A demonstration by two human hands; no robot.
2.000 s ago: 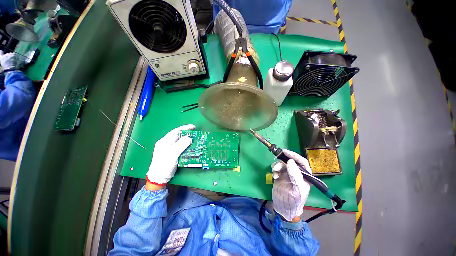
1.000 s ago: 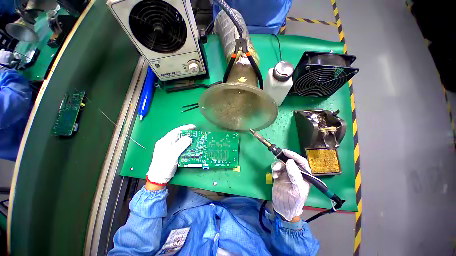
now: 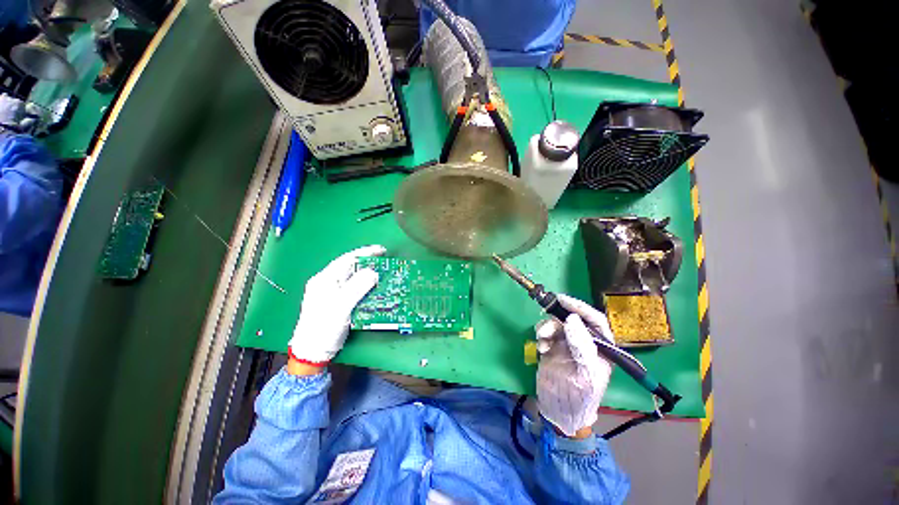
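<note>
A green circuit board (image 3: pixel 424 296) lies on the green mat below the fume hood, flat face with silvery dots up. My left hand (image 3: pixel 333 304), in a white glove with a red band at the cuff, holds the board's left edge, fingers over its upper left part. My right hand (image 3: pixel 574 367), also gloved, holds a soldering iron (image 3: pixel 542 296) like a pen. The iron's tip points up and left, near the hood's lower rim and off the board's upper right corner. The fingertips under the iron are partly hidden.
Fume hood (image 3: pixel 471 212), white bottle (image 3: pixel 550 163), black fan (image 3: pixel 641 148), iron stand (image 3: pixel 631 254) and sponge (image 3: pixel 639 319) surround the work. Ionizer (image 3: pixel 325 74), blue pen (image 3: pixel 289 187) and tweezers (image 3: pixel 375 211) are left. The conveyor (image 3: pixel 148 345) carries another board (image 3: pixel 133 232). A blue-clothed person (image 3: pixel 28 217) is far left.
The board on the conveyor has moved slightly towards the bottom of the view. The person's arm at far left has shifted. My hands, the held board and the iron have barely moved.
</note>
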